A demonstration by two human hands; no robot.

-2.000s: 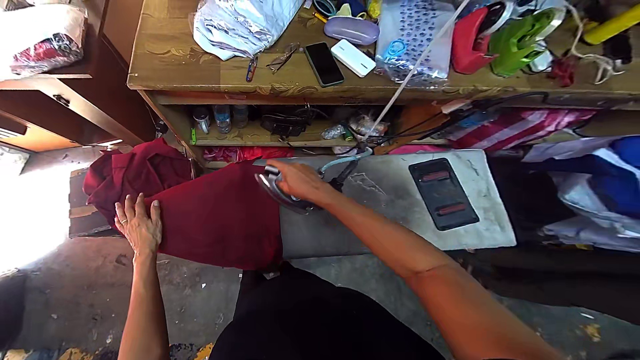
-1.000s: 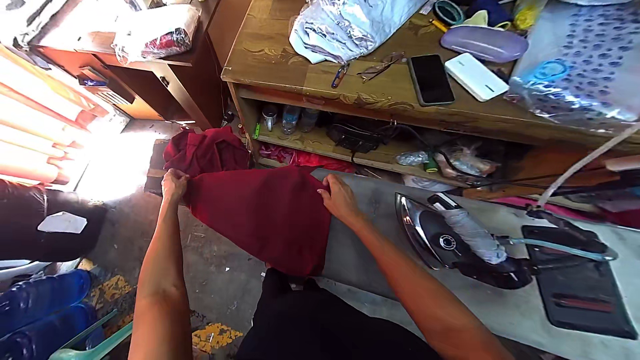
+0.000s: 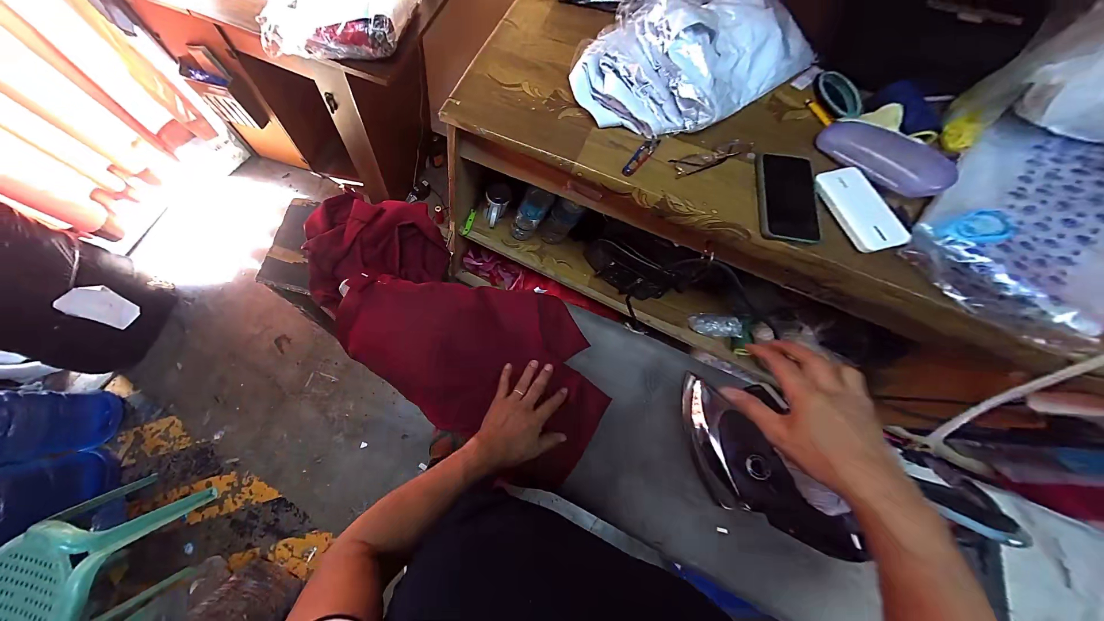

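Observation:
Dark red fabric [image 3: 448,336] lies over the left part of a grey-covered ironing board [image 3: 655,414], with more of it bunched at the far left end. My left hand [image 3: 522,423] rests flat on the cloth near its right edge, fingers spread, a ring on one finger. To the right, a steam iron [image 3: 750,457] lies on the board with its metal rim toward the cloth. Over the iron's wrapped handle is my right hand [image 3: 815,414], thumb and fingers apart and slightly blurred; whether it touches the handle is not clear.
Behind the board stands a wooden table [image 3: 595,147] holding a phone [image 3: 787,198], a white power bank [image 3: 862,210], a purple case [image 3: 887,158] and bagged clothes. A pale hose [image 3: 1018,401] runs in from the right. A green plastic chair [image 3: 78,552] stands lower left.
My left hand has come from the cloth's far left end to its right part and lies flat. My right hand has left the cloth and is now over the iron. The cloth's right edge shows corners.

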